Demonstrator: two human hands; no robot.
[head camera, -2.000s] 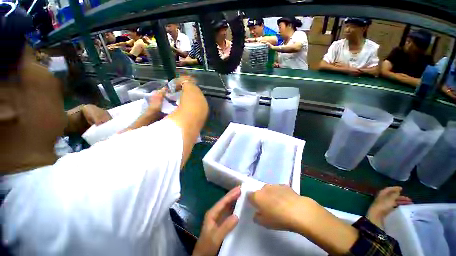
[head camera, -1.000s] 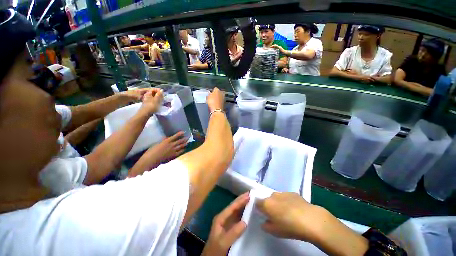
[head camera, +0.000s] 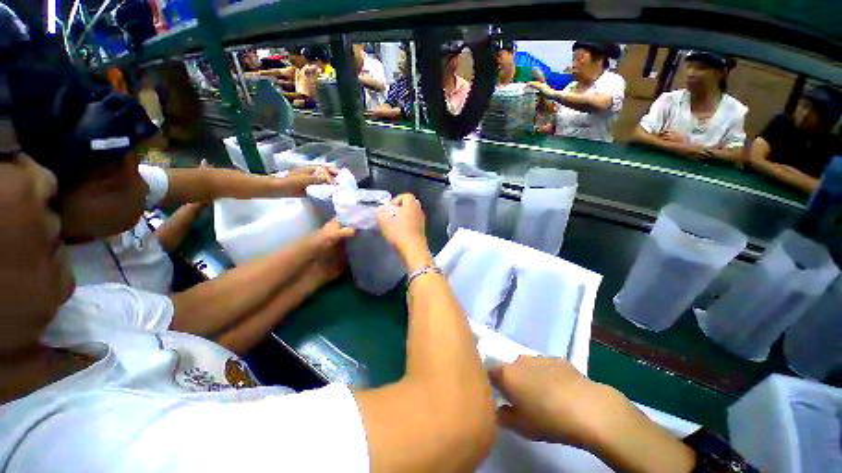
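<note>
My right hand, with a dark cuff, has its fingers curled at the far left corner of the near white foam box. Its fingertips are partly hidden by a neighbour's elbow, and the box runs out at the bottom edge. My left hand is not in view; the neighbour's arm covers that area. Just beyond stands a second foam box with two pale bagged stacks side by side.
A neighbour at left reaches across with both hands at an upright bag. More upright frosted bags stand beyond the boxes. Another filled foam box is at right. People sit opposite behind a green frame.
The neighbour's arm has swung across in front, covering my left hand. The neighbour now handles an upright bag nearer the centre. My right hand stays at the box corner.
</note>
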